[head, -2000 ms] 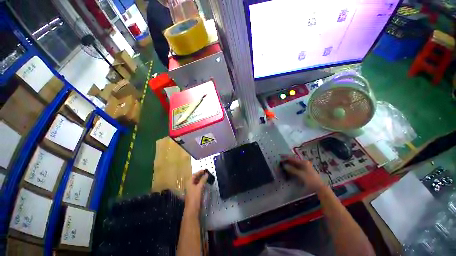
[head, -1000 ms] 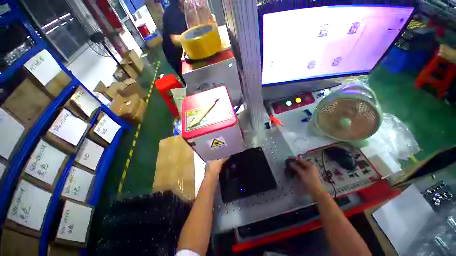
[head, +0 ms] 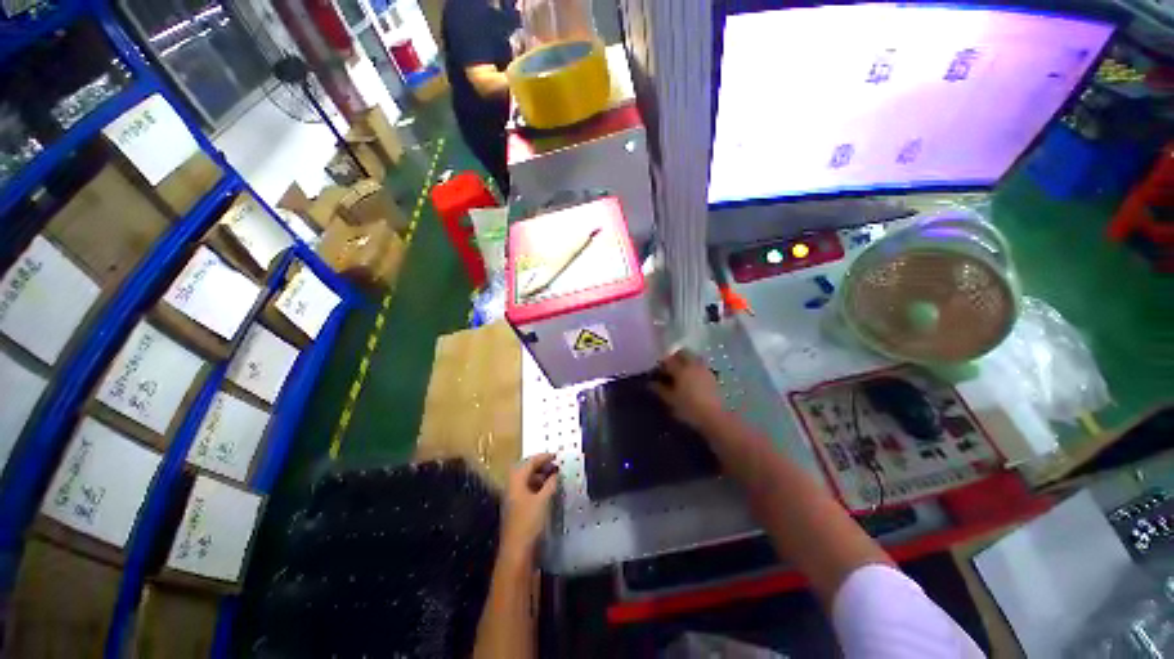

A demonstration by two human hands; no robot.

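Observation:
A square black work plate [head: 644, 444] lies flat on the perforated metal table [head: 586, 528], in front of the red-and-white box [head: 586, 337] with a yellow warning triangle. My left hand [head: 525, 500] is at the plate's left side, its fingertips closed on a small black part [head: 549, 469]. My right hand [head: 690, 391] reaches over the plate's back right, fingers bent down at its back edge near the box. Whether it holds anything cannot be told, as its fingertips blend with the black plate.
A black mouse [head: 901, 407] lies on a patterned pad at the right. A green fan [head: 924, 312] and a monitor [head: 901, 110] stand behind. Glossy black parts [head: 373, 566] are stacked at the lower left, beside cardboard [head: 473, 399]. A person [head: 479, 84] stands at the back.
My right hand has moved from the table right of the plate to the plate's back edge. My left hand went to the plate's back left corner, then came back to its left side.

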